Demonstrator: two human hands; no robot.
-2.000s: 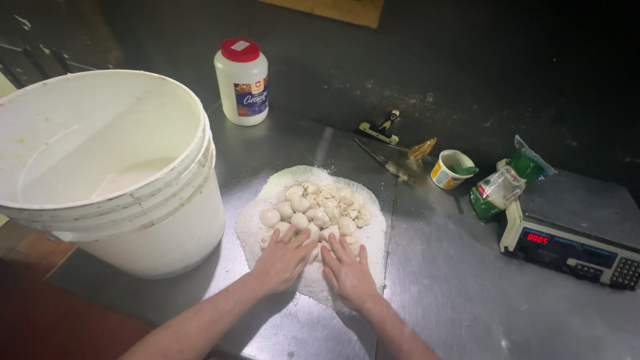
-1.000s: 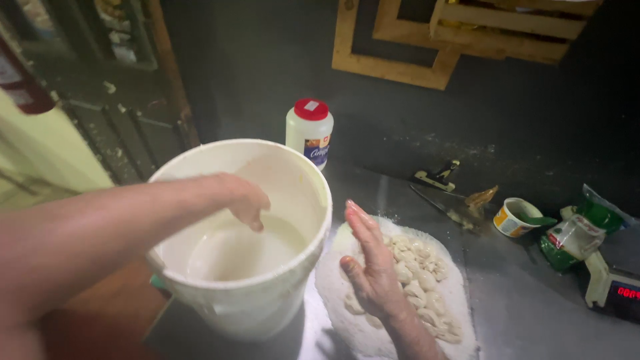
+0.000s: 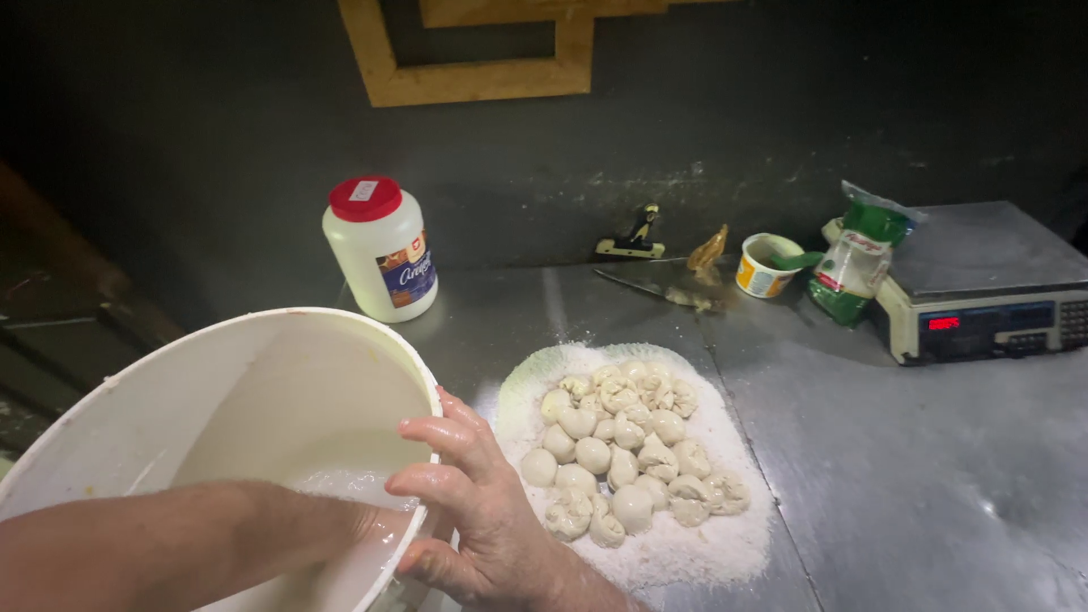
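A large white plastic bucket [image 3: 289,357] fills the lower left. My left hand [image 3: 382,531] reaches down inside it; its fingers are mostly hidden behind the rim, so what they touch cannot be told. My right hand [image 3: 476,493] grips the bucket's right rim, fingers over the edge, and looks wet. Right of it, many pale, glossy balls of dough [image 3: 629,450] lie bunched on a bed of white flour or coarse powder [image 3: 731,552] on the metal worktop [image 3: 901,442].
Behind the bucket stands a white plastic jar with a red lid [image 3: 382,255]. Toward the wall lie a black clamp-like tool [image 3: 633,238] and a knife [image 3: 637,285]. Farther right are a small tub [image 3: 765,268], a green-and-white bag [image 3: 854,263] and a digital scale [image 3: 986,280].
Both hands were on the dough balls; they have since moved to the bucket. My left hand has gone deeper into it, and my right hand has gone from above the dough to the rim.
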